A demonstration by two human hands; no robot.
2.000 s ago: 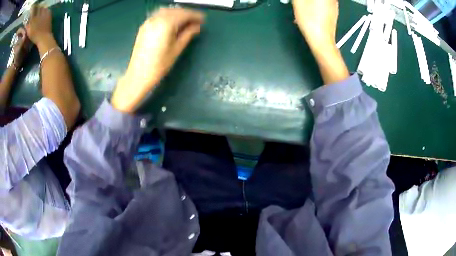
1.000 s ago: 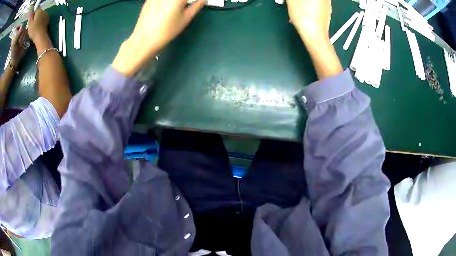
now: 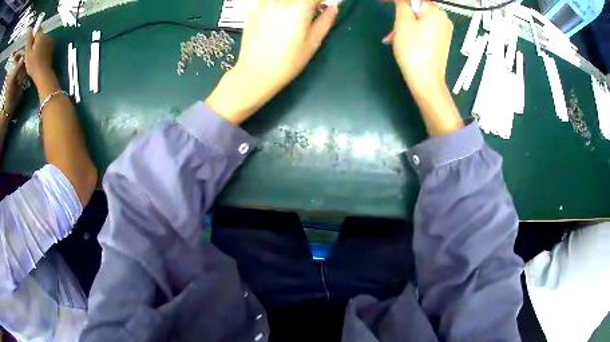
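Note:
My left hand (image 3: pixel 277 43) is over the table's far part, its fingertips at the top edge of the picture around a small white piece (image 3: pixel 328 3). My right hand (image 3: pixel 424 50) is to its right, fingers curled around another small whitish piece (image 3: pixel 416 6). The picture's edge cuts off both pieces, so their shape cannot be told. The hands are apart. A loose pile of small silvery metal fittings (image 3: pixel 204 51) lies left of my left hand. A block of stacked white strips (image 3: pixel 229 13) lies behind it, partly hidden by that hand.
Loose white strips (image 3: pixel 496 97) lie fanned on the green tabletop (image 3: pixel 334 100) at right, beside more small fittings (image 3: pixel 576 119). A black cord (image 3: pixel 150 24) curves across the far side. Another person's arms (image 3: pixel 60 130) are at left; a pale sleeve (image 3: pixel 575 284) is at lower right.
The view has shifted, so more of the far table, with the fittings pile and strip block, shows. My left hand has moved right, closer to my right hand.

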